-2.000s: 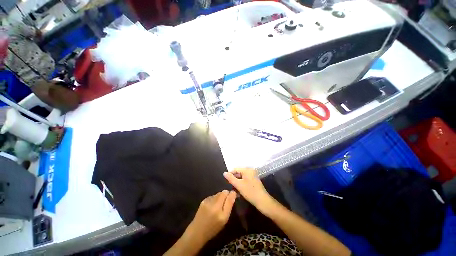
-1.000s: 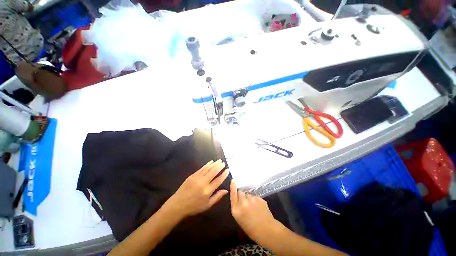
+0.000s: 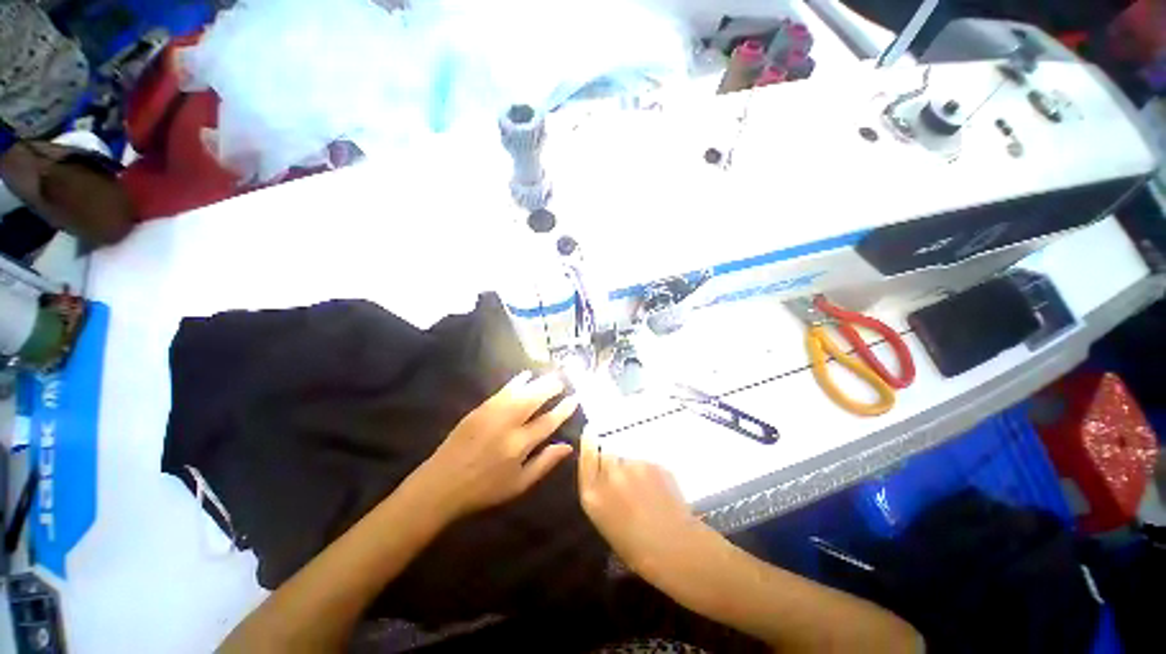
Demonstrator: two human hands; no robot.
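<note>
A dark garment panel [image 3: 320, 422] lies on the white table left of and under the needle area. Its right edge runs under the presser foot [image 3: 575, 358] of the white lockstitch sewing machine [image 3: 767, 192]. My left hand [image 3: 505, 441] lies flat on the cloth, fingertips close to the foot, fingers slightly apart. My right hand [image 3: 627, 492] is at the cloth's right edge just below, its fingers closed on that edge. The needle tip is lost in glare.
Thread snips [image 3: 729, 415], red and orange scissors [image 3: 859, 358] and a black phone [image 3: 978, 322] lie right of the needle. A blue crate [image 3: 940, 466] with dark cloth and a red stool [image 3: 1102, 447] stand at right. Sheer white material [image 3: 320, 77] is piled behind.
My hands have moved from the cloth's near edge up toward the needle. My left hand has gone from pinching beside my right hand to lying flat on the cloth. The view has shifted.
</note>
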